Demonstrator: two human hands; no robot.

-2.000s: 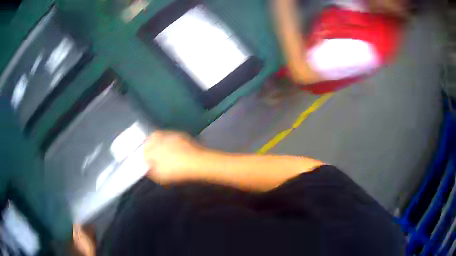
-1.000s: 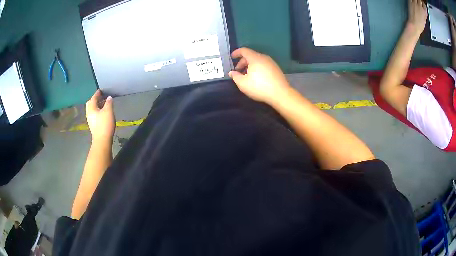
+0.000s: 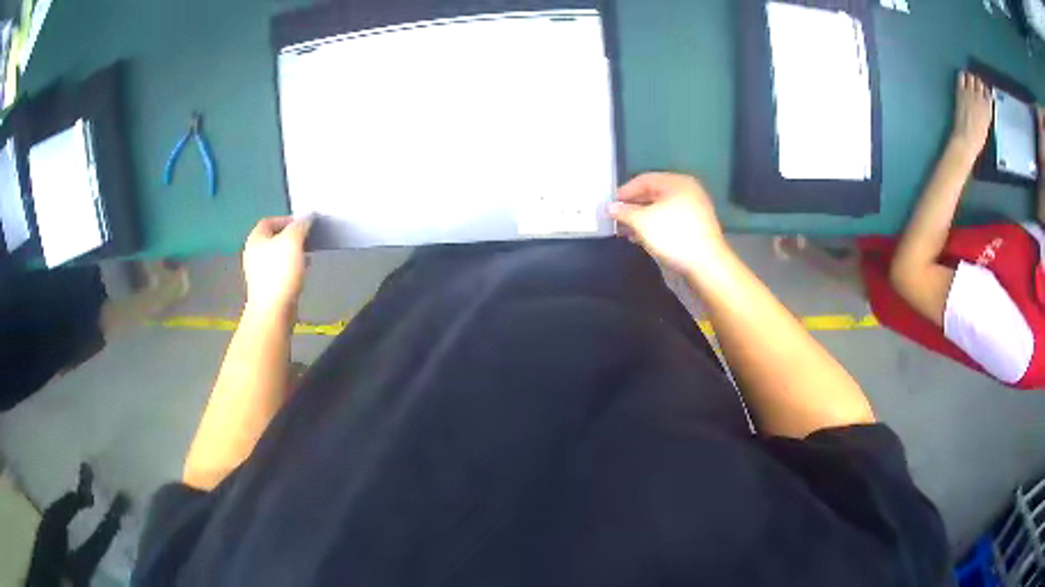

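A laptop (image 3: 447, 126) lies closed on a black mat on the green bench in front of me, its lid glaring white, with faint pale labels near its lower right corner. My left hand (image 3: 279, 258) holds its near left corner between thumb and fingers. My right hand (image 3: 670, 218) pinches its near right corner. The near edge of the laptop is close to my dark shirt. Whether anything lies under the laptop besides the mat is hidden.
Blue-handled side cutters (image 3: 191, 155) lie on the bench left of the laptop. More laptops lie on black mats, at left (image 3: 69, 189) and right (image 3: 820, 98). A person in red and white (image 3: 988, 304) has a hand by another laptop at far right.
The laptop shows further right and lower in the view, and squarer to me. Its lid glares whiter and the labels are fainter. Both hands stay at its near corners.
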